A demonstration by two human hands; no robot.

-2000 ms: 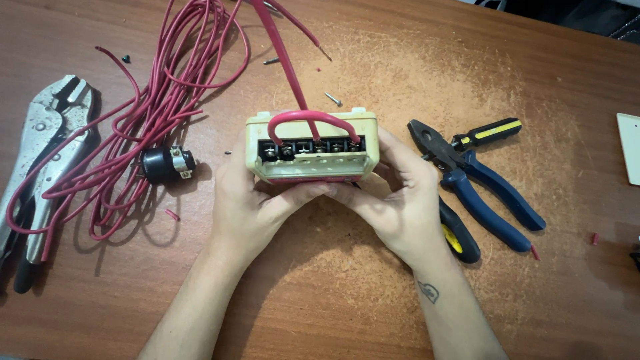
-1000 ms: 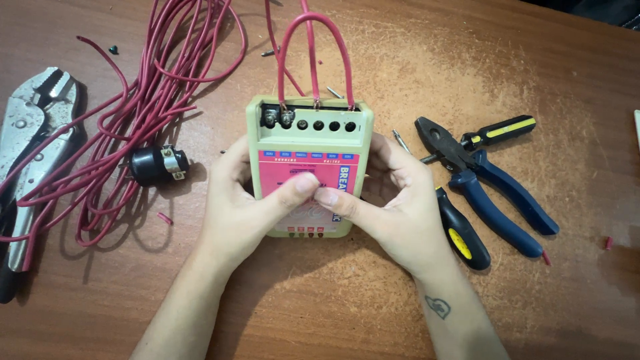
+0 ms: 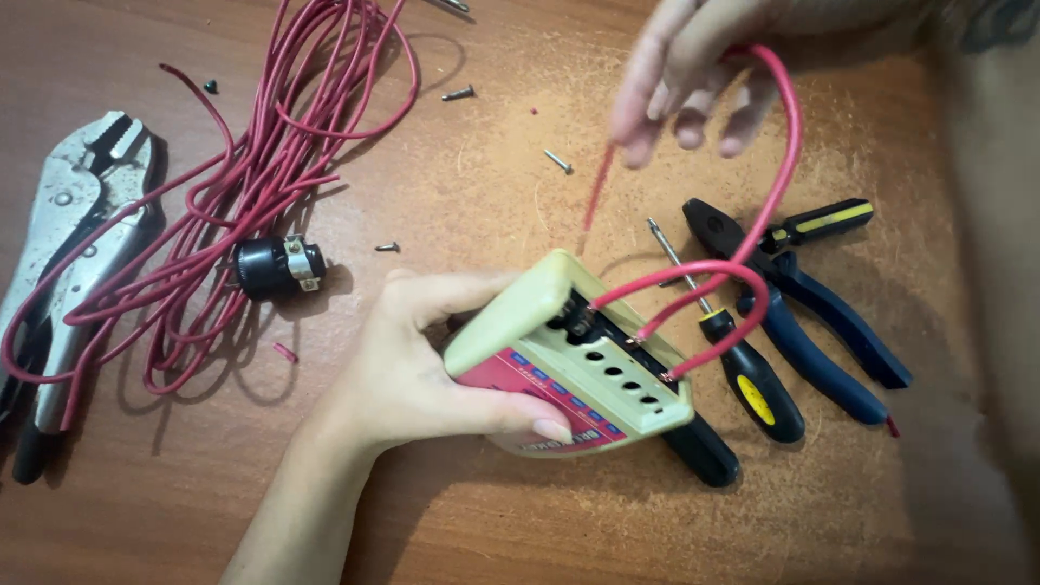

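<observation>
My left hand [image 3: 422,382] grips a cream plastic electrical box [image 3: 520,325] with a pink label, its thumb across the front. The box is tilted, and its terminal strip faces up and right. A short red wire [image 3: 731,272] loops between two terminals, and a longer red wire [image 3: 792,146] rises from a terminal between them to my right hand [image 3: 691,89]. My right hand, partly blurred, is at the upper right with the wire at its fingers; the wire's blurred free end hangs below the fingertips.
Locking pliers [image 3: 89,219], a coil of red wire [image 3: 268,162] and a black electrical plug [image 3: 276,266] lie at left. Blue-handled pliers [image 3: 796,309], a black-and-yellow screwdriver [image 3: 751,390] and another yellow-striped handle [image 3: 825,221] lie at right. Loose screws [image 3: 557,161] dot the wooden table.
My right hand has left the box and moved up and right to the long red wire. The box, held by both hands before, is now tilted in my left hand alone.
</observation>
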